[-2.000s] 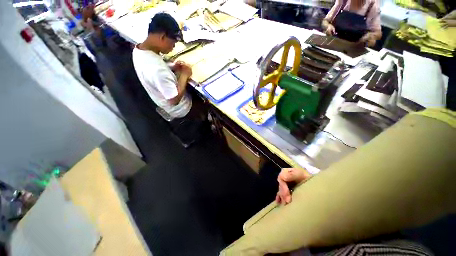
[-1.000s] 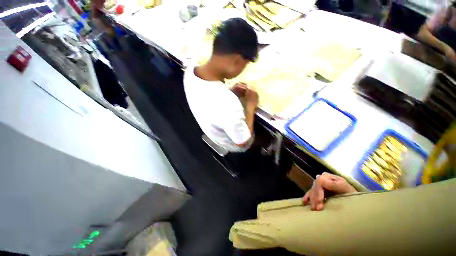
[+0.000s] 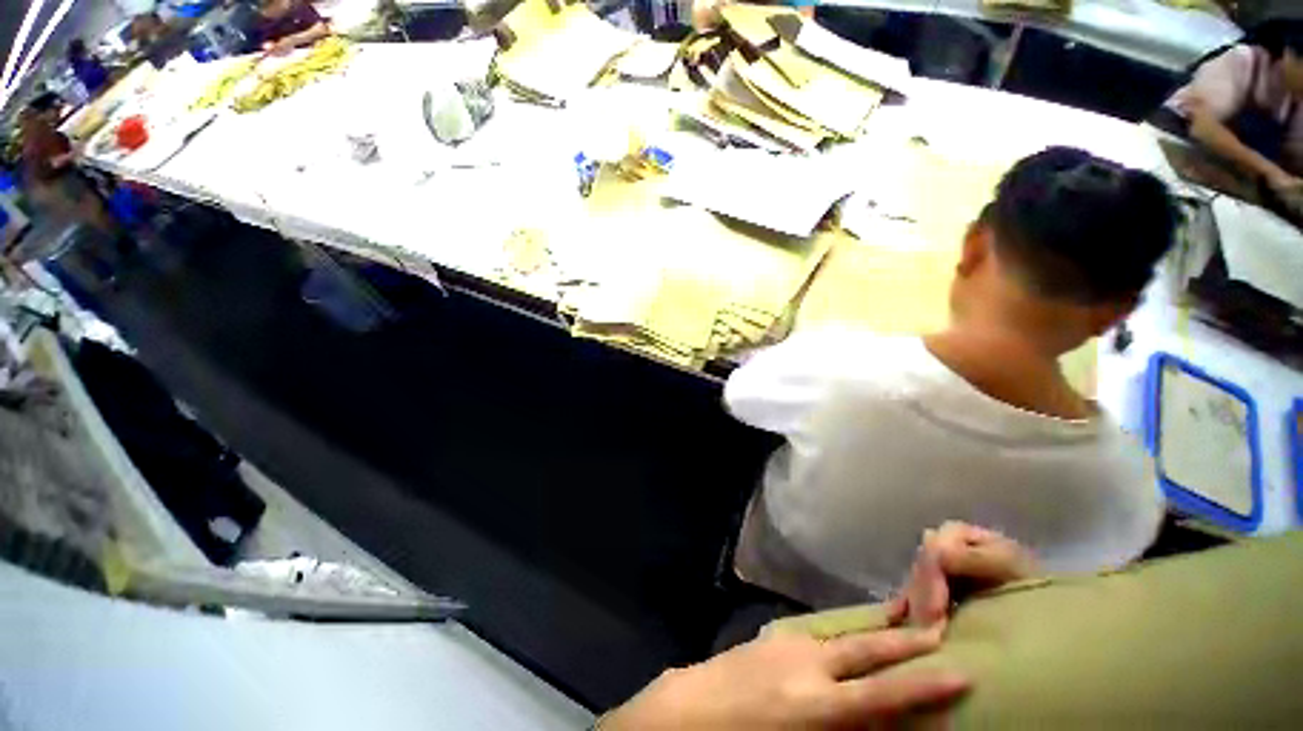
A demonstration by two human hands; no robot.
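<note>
A bulky tan-olive bundle of panels point(image 3: 1143, 643) fills the lower right, its narrow end at the bottom centre. My right hand point(image 3: 975, 560) curls over the bundle's far edge near that end, its forearm hidden. My left hand point(image 3: 822, 686) comes in from the bottom edge, its fingers laid on the bundle's near end and close to my right fingers. The thumb side is partly hidden.
A seated person in a white shirt point(image 3: 943, 457) is just beyond my hands. The long white worktable point(image 3: 386, 157) bears yellow panel stacks point(image 3: 672, 293) and a blue-rimmed tray point(image 3: 1205, 443). Dark floor point(image 3: 472, 414) runs along it; a pale surface point(image 3: 272, 664) is lower left.
The view has swung left along the table, and the green machine has left the picture. The seated person is nearer and further right. My left hand has come onto the bundle.
</note>
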